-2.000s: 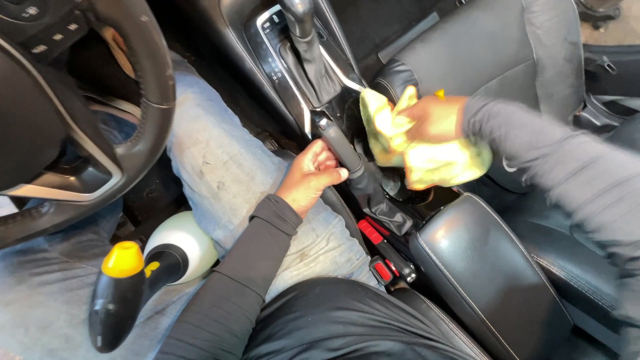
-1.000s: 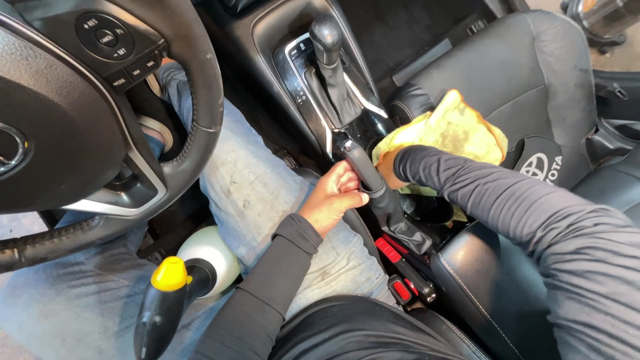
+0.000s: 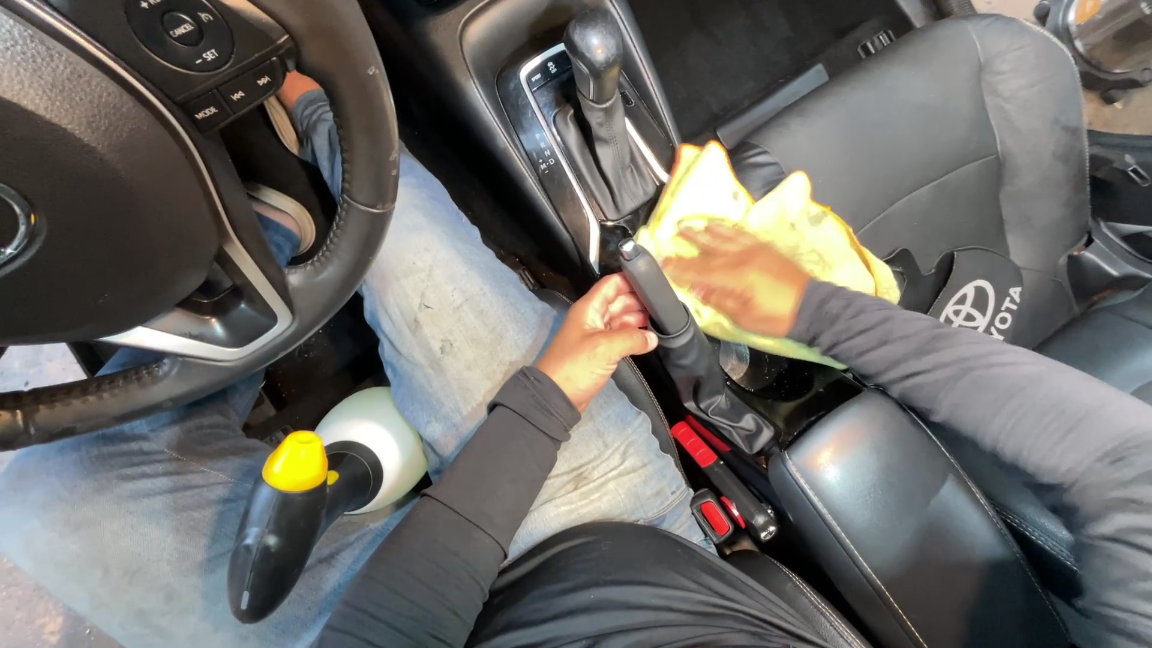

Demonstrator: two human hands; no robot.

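Observation:
My left hand [image 3: 601,340] is at the raised handbrake lever [image 3: 655,286], fingers curled against its left side, thumb near the top of its leather boot [image 3: 706,382]. On the lever's other side, my right hand [image 3: 738,274] lies blurred on a yellow microfiber cloth [image 3: 814,243], pressing it over the center console beside the cup holder [image 3: 760,369]. The cloth covers part of the console. A spray bottle with a white tank [image 3: 382,445], black handle and yellow nozzle [image 3: 295,461] rests between my legs.
The steering wheel [image 3: 360,117] stands at the upper left. Ahead of the handbrake is the gear lever [image 3: 594,54]. The padded armrest [image 3: 873,504] lies behind the cup holder. A red seat-belt buckle [image 3: 713,517] and the passenger seat [image 3: 909,135] flank the console.
My right hand, earlier bent down into the console area with the cloth bunched over it, now lies flatter on the spread cloth. My left hand stays by the handbrake lever.

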